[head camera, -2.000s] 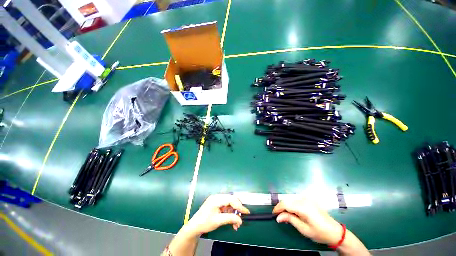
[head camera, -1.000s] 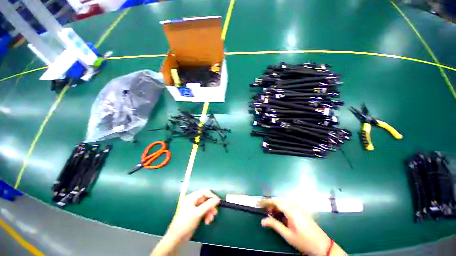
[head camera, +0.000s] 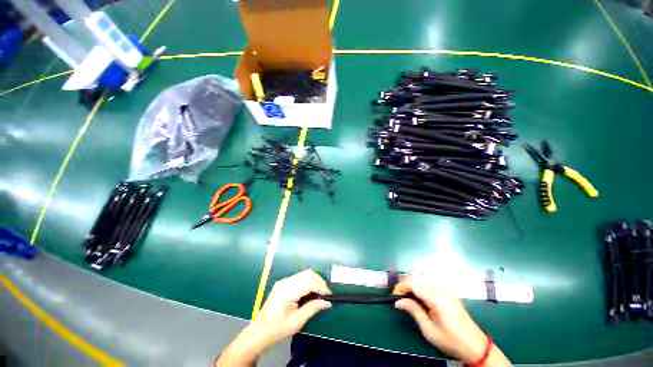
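A black sleeved wire harness is held level between my two bare hands, just in front of the steel ruler. My left hand grips its left end. My right hand, with a red band at the wrist, grips its right end. The harness ends are hidden in my fingers. The ruler lies flat with dark tape strips across it; its middle is partly behind my right fingers. No cable tie can be made out on the harness.
A large harness pile, pliers and right harness bundle lie to the right. Loose cable ties, orange scissors, left harness bundle, plastic bag and open cardboard box lie left of centre.
The harness, slanted down to the right a second ago, is now level. My right hand has shifted right along it, and more of the ruler's left part shows. The camera view has shifted slightly.
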